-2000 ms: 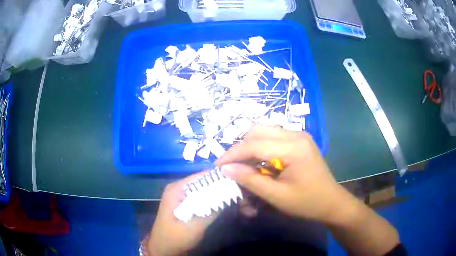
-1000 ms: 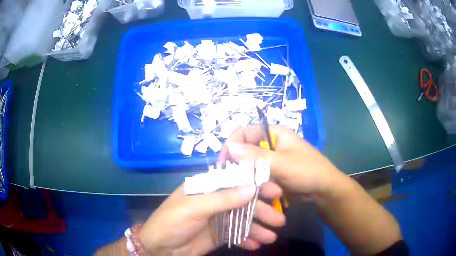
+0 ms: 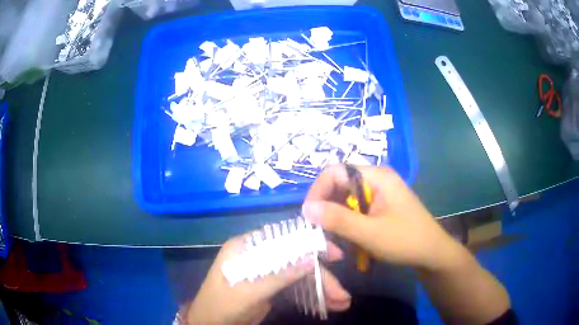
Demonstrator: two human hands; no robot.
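My left hand [image 3: 247, 279] is bare and holds a row of white-headed metal pins [image 3: 273, 252] side by side in front of the tray, their rods hanging down between the fingers. My right hand [image 3: 381, 216] has thumb and forefinger at the right end of the row and holds an orange-handled tool [image 3: 357, 202] across the palm, dark tip up. Whether the right fingertips grip a pin cannot be told. A blue tray [image 3: 147, 127] holds a glaring heap of tagged pins [image 3: 266, 108].
A steel ruler [image 3: 476, 127] and red-orange scissors [image 3: 549, 96] lie right of the tray. A digital scale [image 3: 432, 13] is at the back right. A clear tub of tagged pins [image 3: 82, 38] is at upper left. Clear bags [image 3: 539, 28] lie at upper right.
The row of pins has turned from level to slanted, with its upper side showing again. My right hand has shifted slightly right and down, and the tool tip sits lower.
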